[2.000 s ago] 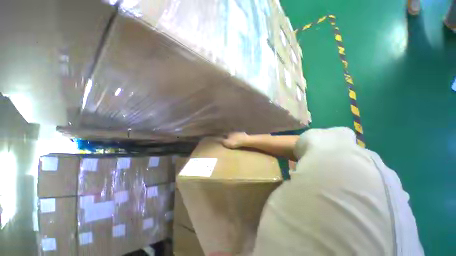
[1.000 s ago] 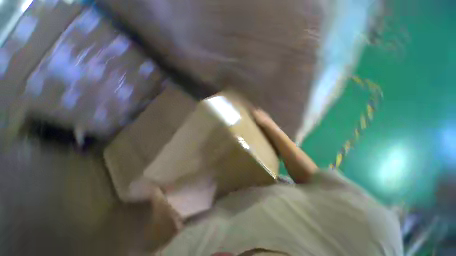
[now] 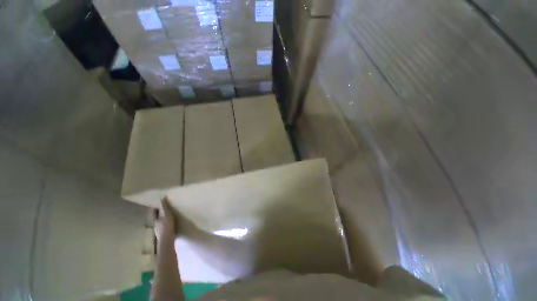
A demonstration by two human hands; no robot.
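Note:
A large brown shipping carton (image 3: 282, 211) is right in front of me, slightly tilted, with a bright glare on its near face. My left hand (image 3: 166, 218) grips its left edge, with the bare forearm reaching up from the bottom. My right hand is not in view; only a pale sleeve (image 3: 409, 281) shows at the bottom right. Beyond the held carton, three brown cartons (image 3: 209, 141) sit side by side in a row. Whether the held carton touches them cannot be told.
A film-wrapped stack of cartons with white labels (image 3: 221, 41) stands behind the row. Tall wrapped stacks rise close on the right (image 3: 447, 129) and on the left (image 3: 70, 229). A small patch of green floor (image 3: 197, 289) shows at the bottom.
The view has turned into the space between the stacks, and the carton now lies across in front of me. My left hand has come into view; my right hand has gone out of view.

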